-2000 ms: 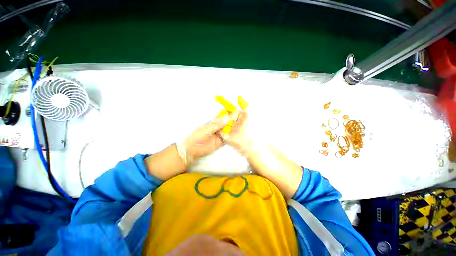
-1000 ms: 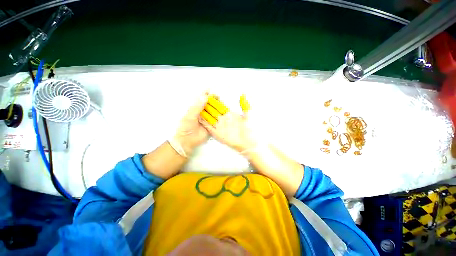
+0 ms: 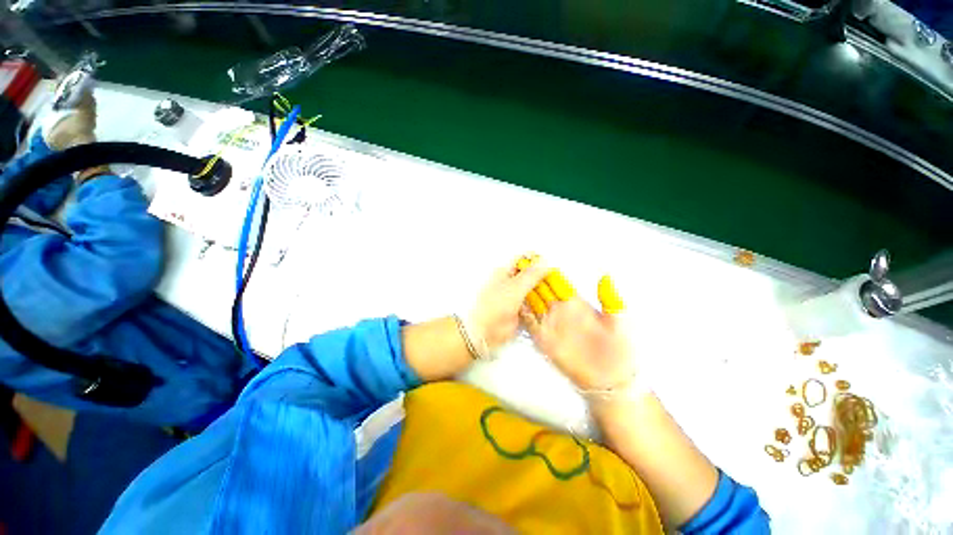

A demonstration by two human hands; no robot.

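Yellow finger cots (image 3: 561, 284) cover several fingertips of my right hand (image 3: 587, 343), and another cot (image 3: 609, 295) stands apart on its thumb. The right hand is held out over the white bench with nothing gripped. My left hand (image 3: 504, 309) meets it from the left, its fingers closed around the cots on the right fingertips. Thin clear gloves are on both hands, with a tan band at the left wrist. The exact finger contact is partly hidden and blurred.
Amber rubber bands (image 3: 855, 426) lie on the bench at right, near a clamp knob (image 3: 881, 297). At left are a white fan (image 3: 303, 182), blue tubing (image 3: 251, 225), a black hose (image 3: 105, 157) and another person's blue sleeve (image 3: 78, 256). A green conveyor (image 3: 523, 146) runs behind.
The view has turned left, bringing the black hose and other person into sight. Since the earliest frame my hands separated slightly, then came back close, left fingers at the cots.
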